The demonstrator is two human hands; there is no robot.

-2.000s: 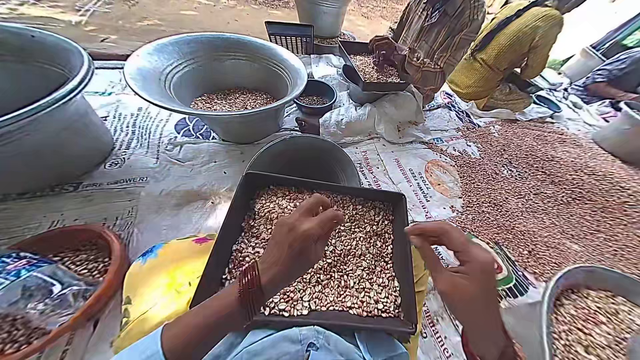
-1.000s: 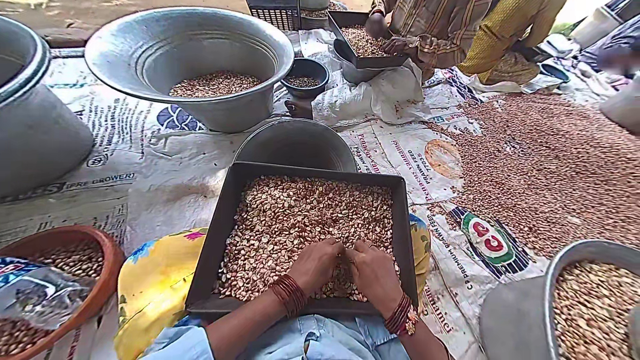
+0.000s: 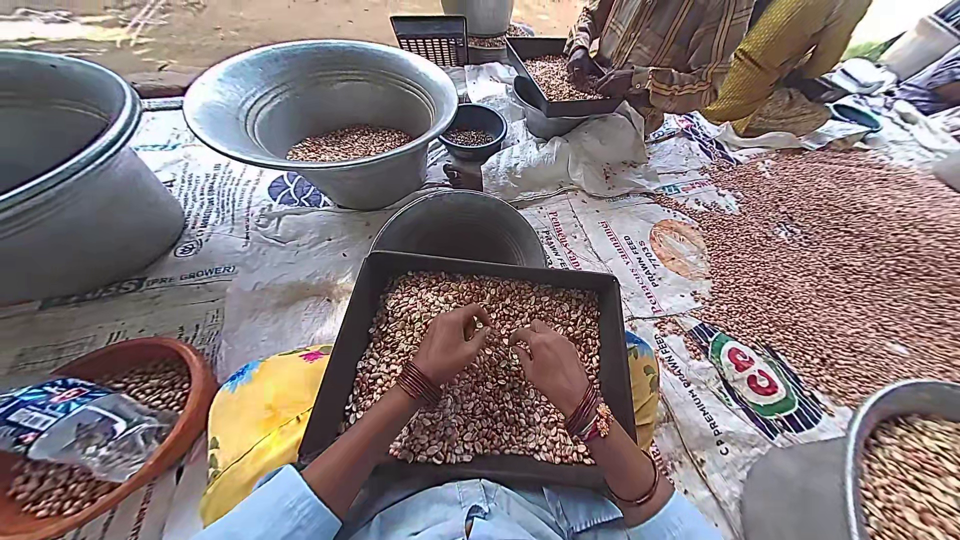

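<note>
A dark square tray [image 3: 622, 375] rests on my lap, spread with split nuts or seeds [image 3: 480, 420] in mixed cream and reddish brown. Over its middle, my left hand [image 3: 454, 341] has thumb and fingertips drawn close together just above the pieces. Beside it on the right, my right hand [image 3: 551, 356] has curled fingers low over the same pieces. Whether either hand pinches a piece is too small to tell. Beyond the tray's far edge, and partly hidden by it, stands a round metal basin [image 3: 461, 225].
Large metal pots [image 3: 90, 217] and a wide-rimmed basin [image 3: 375, 169] stand at left. A clay bowl [image 3: 199, 405] holds nuts and a plastic bottle or packet. At right are a nut-filled metal pot [image 3: 855, 457] and a broad nut heap [image 3: 825, 262]. Another person [image 3: 667, 52] works at a tray.
My right hand has moved from the tray's right edge to over the nuts. My hands met near the tray's lower middle a second ago; now they are apart and farther up the tray.
</note>
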